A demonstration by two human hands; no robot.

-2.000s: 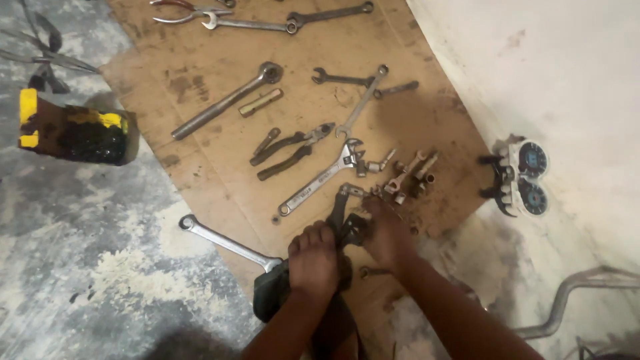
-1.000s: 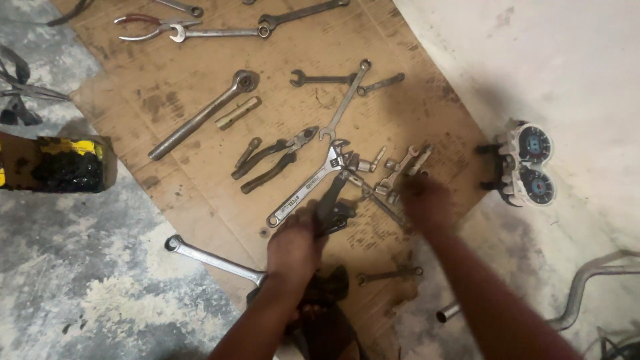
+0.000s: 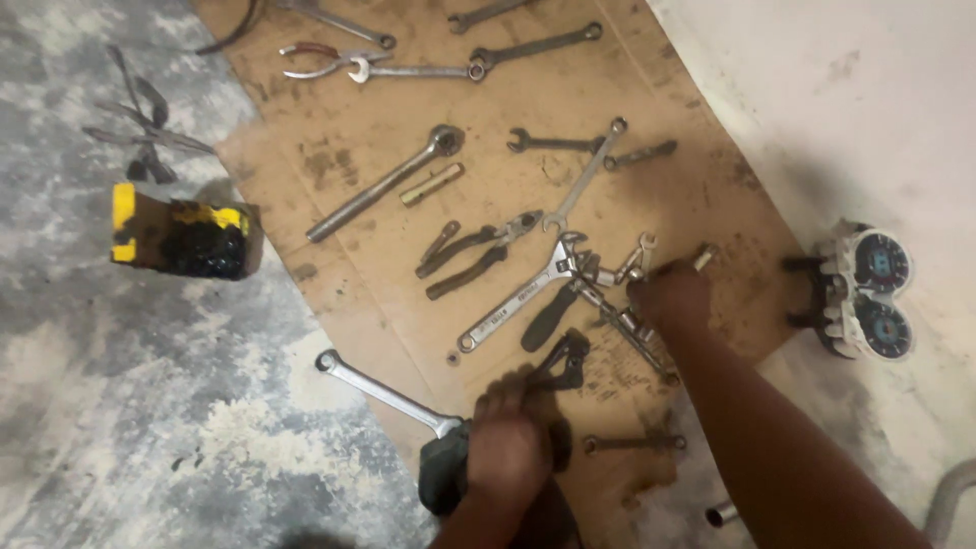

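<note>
My left hand (image 3: pixel 509 438) is low in the middle, its fingers next to a black metal part (image 3: pixel 564 362); whether it grips that part is unclear. A dark green object (image 3: pixel 444 469) lies beside its wrist. My right hand (image 3: pixel 672 293) reaches into a pile of sockets and small tools (image 3: pixel 610 276), its fingers hidden. Left of the pile lie an adjustable wrench (image 3: pixel 515 303), a dark-handled tool (image 3: pixel 547 319) and black-handled pliers (image 3: pixel 480 255). A combination wrench (image 3: pixel 572 179) sits above it. A small wrench (image 3: pixel 634 442) rests between my forearms.
Cardboard (image 3: pixel 366 274) lies on the floor under a ratchet handle (image 3: pixel 381 183), a brass-coloured tube (image 3: pixel 431 184) and red-handled pliers (image 3: pixel 309 61). A large wrench (image 3: pixel 389 393) crosses its left edge. Outside it are a yellow and black box (image 3: pixel 183 236), an instrument cluster (image 3: pixel 869 293) and a bent metal pipe (image 3: pixel 949 496).
My left hand has drawn back from the pile toward the bottom. The dark-handled tool, near my left hand a second ago, now lies apart from it on the cardboard. My right hand stays at the pile.
</note>
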